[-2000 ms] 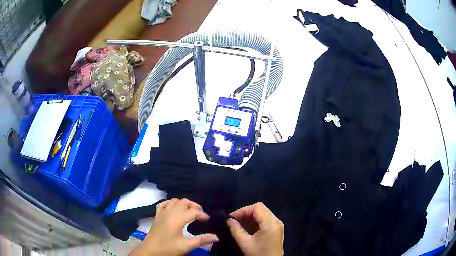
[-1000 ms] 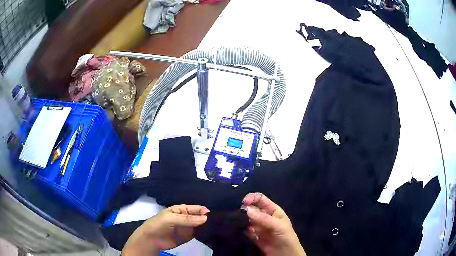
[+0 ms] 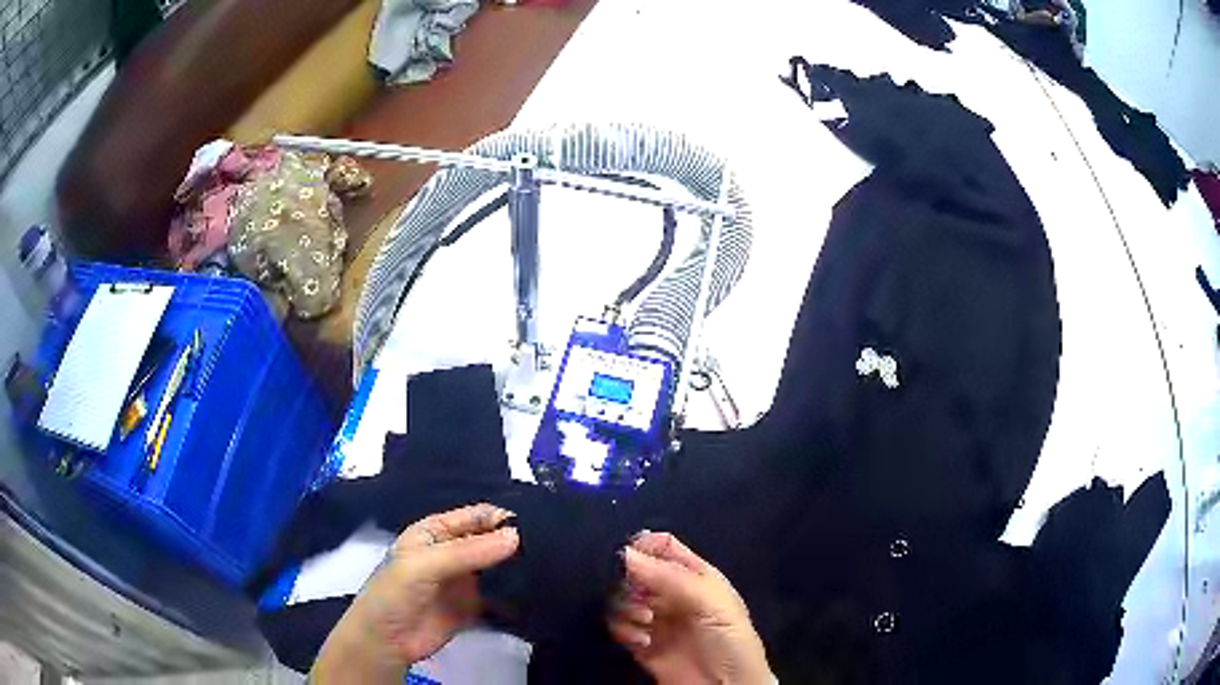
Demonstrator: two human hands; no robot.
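A large black garment (image 3: 923, 348) lies spread on the white table, with a small white tag and two ring marks on it. My left hand (image 3: 435, 582) pinches a black part of the garment between thumb and fingers. My right hand (image 3: 676, 602) pinches the same black part at its right side. The stretch of cloth between them lies just in front of the blue-purple thread-trimming machine (image 3: 605, 402), whose small display is lit. Thread ends are too small to see.
A silver stand (image 3: 525, 254) with thin cross rods and a ribbed grey hose (image 3: 401, 268) rise behind the trimmer. Snips (image 3: 717, 391) lie right of it. A blue crate (image 3: 248, 428) with a clipboard (image 3: 105, 361) stands left. Cloth scraps (image 3: 288, 234) lie on the brown seat.
Over the last second both hands have moved slightly, the left one up, still pinching the black cloth. Compared with two seconds ago, the left hand's fingers are closer together. The view has shifted slightly.
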